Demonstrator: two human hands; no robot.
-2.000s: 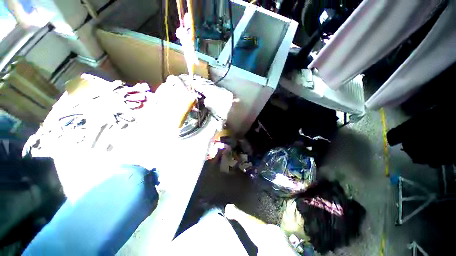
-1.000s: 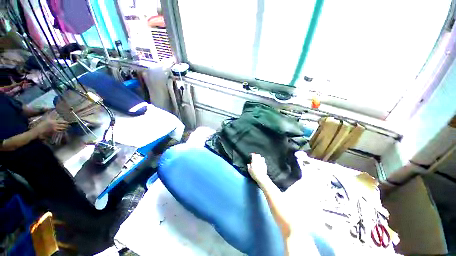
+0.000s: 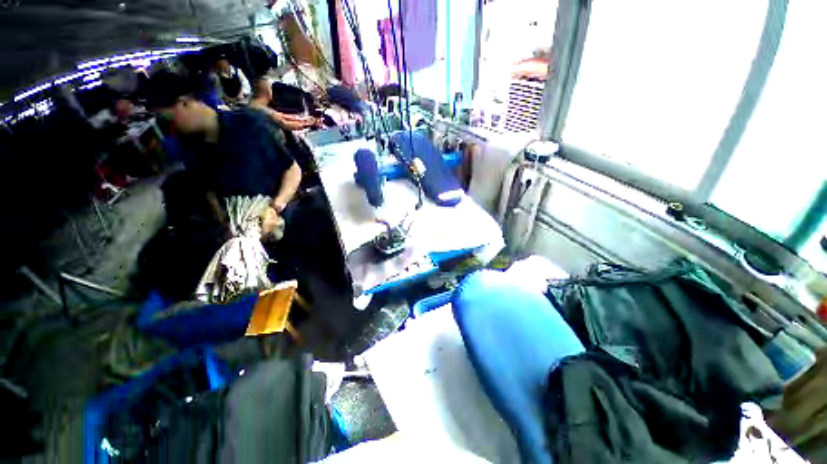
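Observation:
Black garment cloth (image 3: 671, 335) lies in a loose heap behind the blue padded form, by the window. A darker folded part (image 3: 598, 412) lies over the form's right side at the lower right. The long blue padded form (image 3: 512, 335) has its rounded end towards the window side, on the white-covered table (image 3: 426, 381). I cannot make out my left hand or my right hand in this view. The lower right is overexposed, and the iron is not seen there.
Dark cloth (image 3: 263, 412) is stacked beside the table at the lower left, next to a blue crate (image 3: 213, 367). A yellow-orange wooden stool (image 3: 270, 310) stands behind. A person (image 3: 245, 159) holds a pale bundle near another pressing table (image 3: 363, 222).
The view has swung left, bringing in the person and the stacked cloth. My hand on the black cloth has left view. Black cloth now also covers part of the blue form.

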